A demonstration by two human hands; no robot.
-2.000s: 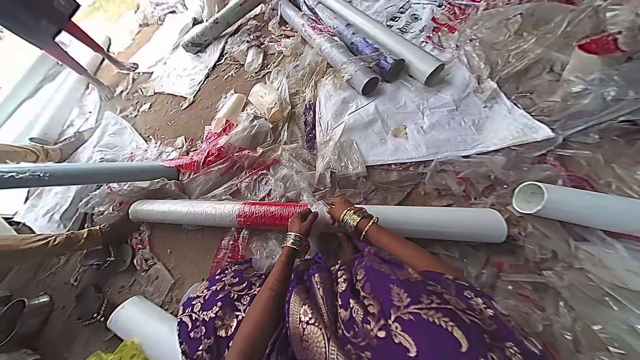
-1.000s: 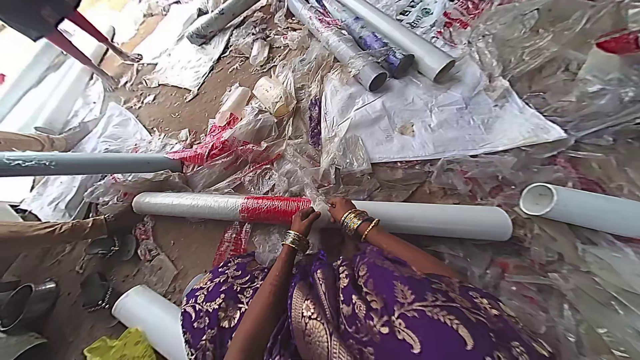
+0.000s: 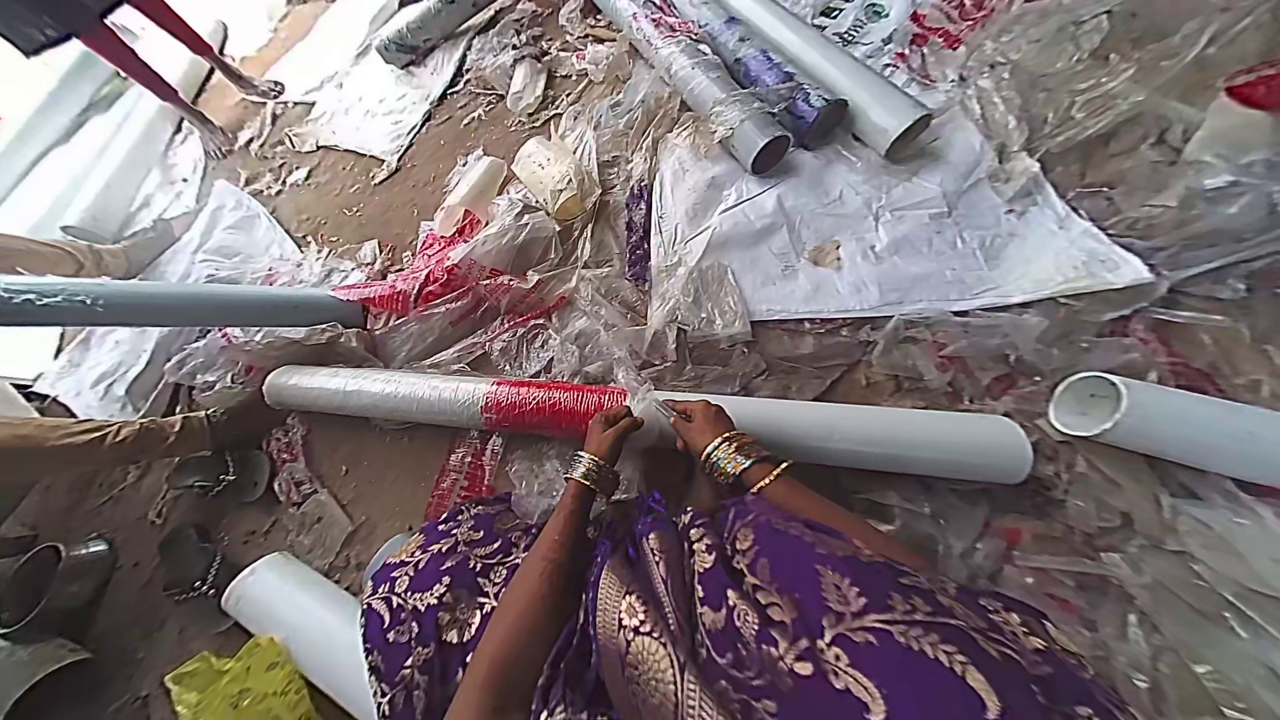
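Observation:
A white plastic pipe [image 3: 860, 432] lies crosswise in front of me. Its left part is wrapped in clear plastic film, with a red band of wrapping [image 3: 550, 406] near the middle. My left hand [image 3: 612, 434] pinches film at the right end of the red band. My right hand [image 3: 700, 424] is just right of it, at the pipe, with a small thin metallic object [image 3: 664, 408] between its fingers; what it is I cannot tell. Clear film [image 3: 630, 370] gathers between and behind both hands. Bangles circle both wrists.
Beyond lie a white sheet [image 3: 880, 240] and several pipes, one grey [image 3: 720, 105]. A grey-blue pipe [image 3: 180, 302] enters from the left, a white pipe [image 3: 1180, 425] from the right. Crumpled film, sandals [image 3: 215, 475], metal vessels [image 3: 60, 580] and a yellow cloth [image 3: 240, 685] are around. Another person's legs [image 3: 165, 80] show upper left.
My right hand now shows a thin metallic object at its fingertips, which I cannot make out in the earlier frames. Both hands remain close together at the pipe's middle.

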